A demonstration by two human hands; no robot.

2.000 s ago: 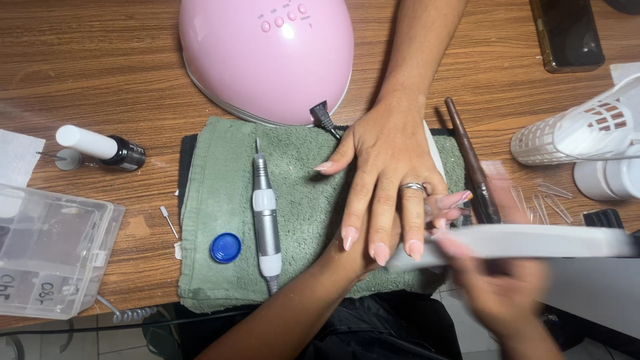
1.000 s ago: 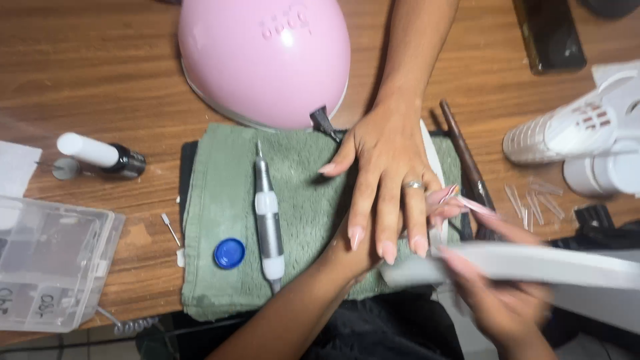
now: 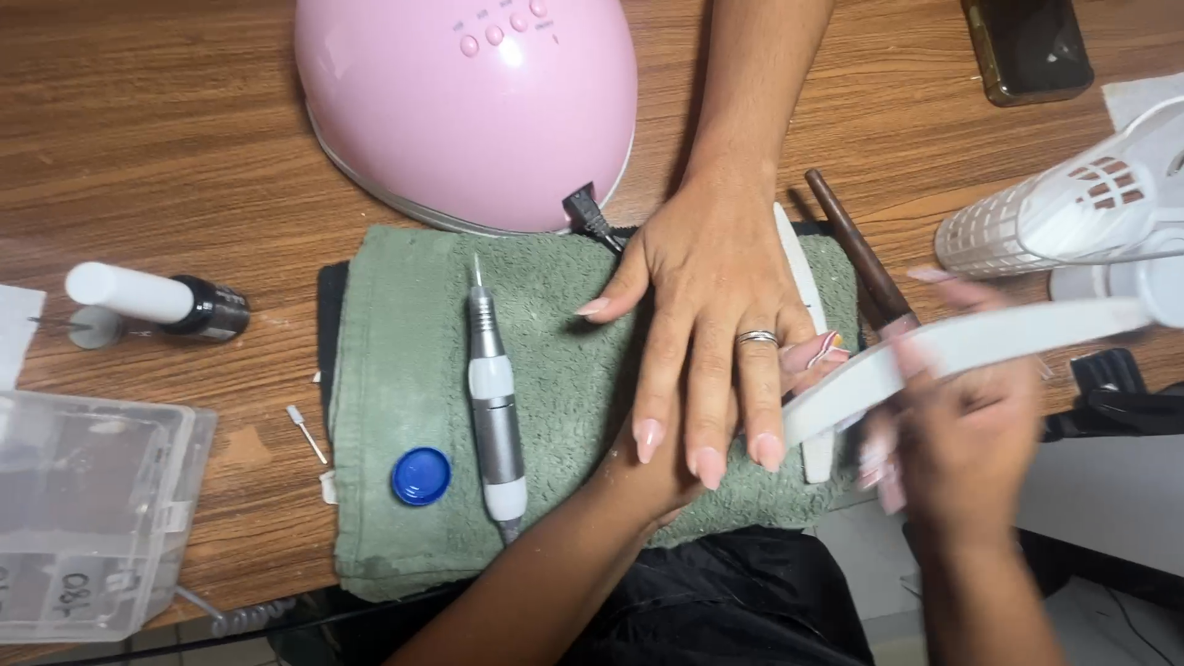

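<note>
My right hand [image 3: 971, 435], blurred, grips a white curved nail file [image 3: 999, 338], its far end at the little-finger side of another person's hand [image 3: 717, 277]. That hand, with long pinkish nails and a silver ring [image 3: 757, 338], lies palm down over my left hand [image 3: 661, 472]. My left hand supports it from below, its fingertips with painted nails showing past the little finger. A second nail file [image 3: 803, 268] lies on the green towel [image 3: 398, 370] beneath the hands. An electric nail drill handpiece [image 3: 498, 407] and a blue cap [image 3: 421, 476] rest on the towel's left part.
A pink nail lamp [image 3: 472, 120] stands behind the towel. Left are a nail polish bottle [image 3: 162, 301], a small drill bit [image 3: 305, 433] and a clear plastic case [image 3: 83, 518]. Right are a dark brush handle [image 3: 860, 250], a white perforated basket [image 3: 1036, 222] and a phone [image 3: 1029, 46].
The file in my right hand has tilted, its outer end now higher. My left hand and the other person's hand stay together in much the same place.
</note>
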